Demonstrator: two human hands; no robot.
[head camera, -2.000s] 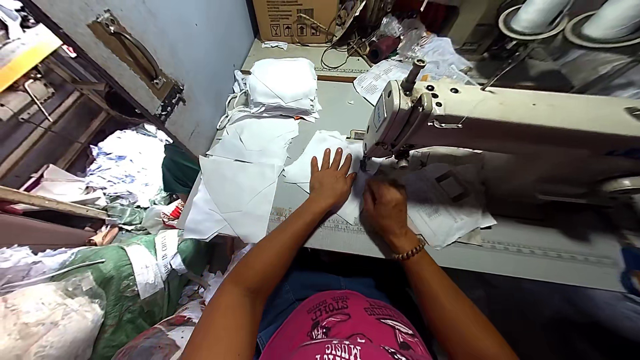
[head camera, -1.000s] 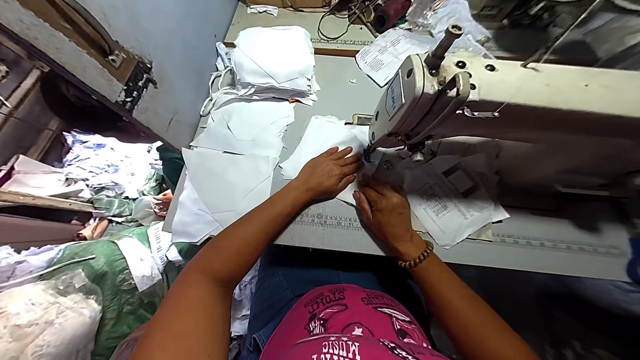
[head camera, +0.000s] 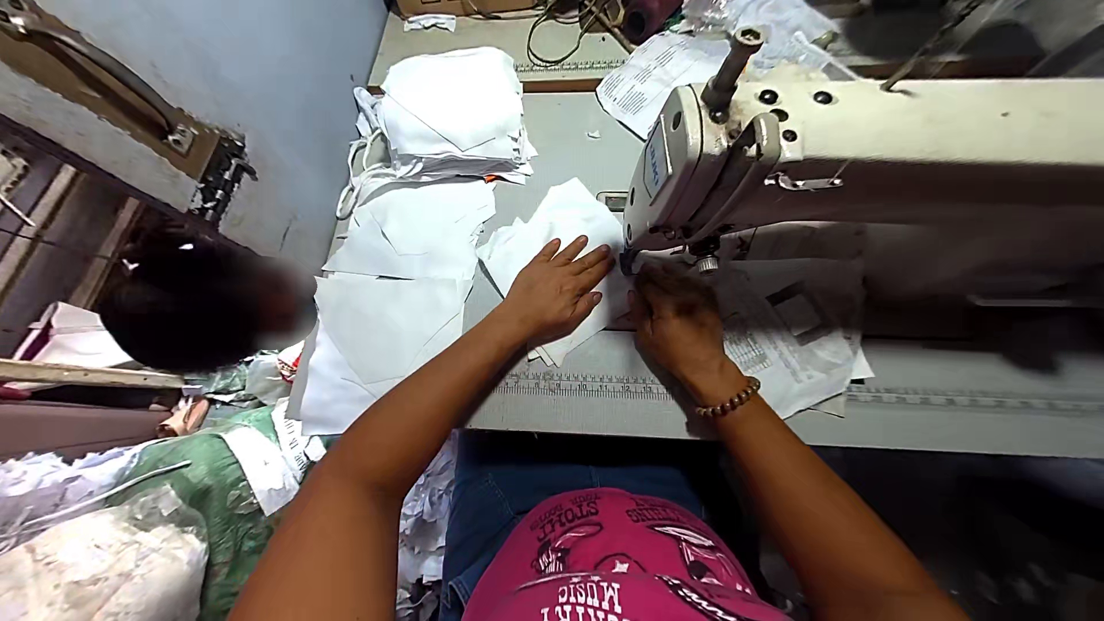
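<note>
My left hand (head camera: 561, 289) lies flat, fingers apart, on white fabric pieces (head camera: 561, 211) just left of the needle area of an industrial sewing machine (head camera: 699, 172). Close to the presser foot (head camera: 631, 259), on its right side, is my right hand (head camera: 677, 315), its fingers curled down at the fabric edge; shadow and blur hide whether they pinch it. Left of my hands are a thick stack of white cut fabric (head camera: 453, 108) and flatter white pieces (head camera: 392, 323). Under the machine arm, right of my right hand, lie printed paper sheets (head camera: 793, 345).
A measuring scale (head camera: 586, 388) runs along the table's front edge. Behind the machine head lie a printed sheet (head camera: 660, 78) and clear plastic. At the left, a person's dark-haired head (head camera: 198, 302) shows beside the table, above a green sack (head camera: 216, 466) and scraps.
A person's head has come into view at the left. My left hand stays on the white fabric and my right hand stays near the needle area.
</note>
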